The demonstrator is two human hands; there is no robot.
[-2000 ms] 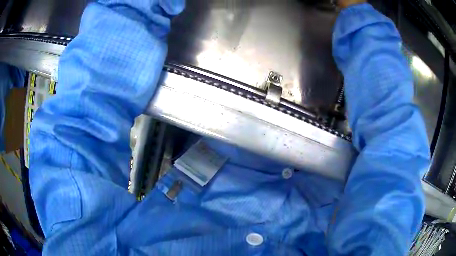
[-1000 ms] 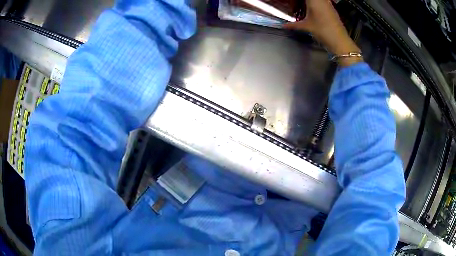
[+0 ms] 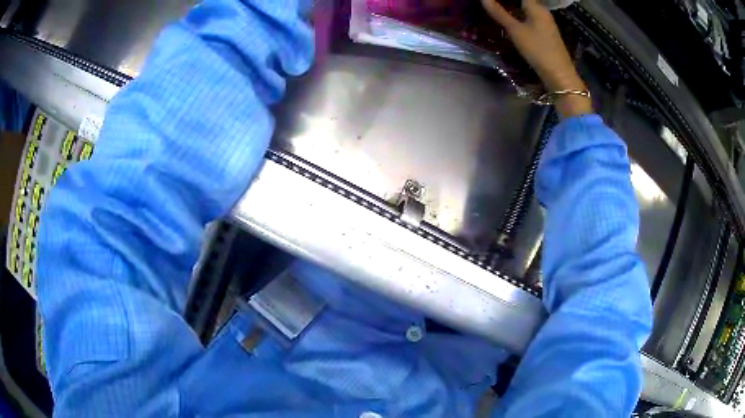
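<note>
A smartphone [image 3: 457, 15], a dark glossy slab with a reddish-magenta glow, lies at the top edge and is cut off by it. A pale white-blue sheet [image 3: 412, 37], perhaps a face mask, lies under it. My right hand [image 3: 535, 42] is at the right end of the phone, with a thin bracelet on the wrist. One finger reaches over the phone; other fingertips are cut off or unclear, so I cannot tell its grip. My left hand is out of the picture; only its blue sleeve shows, ending near the phone's left side.
A silver conveyor rail [image 3: 359, 233] with a chain crosses in front of my body. A small metal bracket [image 3: 412, 204] stands at its inner edge. Shiny metal plates [image 3: 392, 122] lie beyond. A tray of yellow-topped parts [image 3: 34, 204] is at left. Part of a green circuit board [image 3: 723, 347] shows at far right.
Over the two seconds, the phone and my right hand have come into view. Since one second ago, my right hand has shifted slightly up and its thumb has left the phone's near edge; the phone's glow looks more magenta.
</note>
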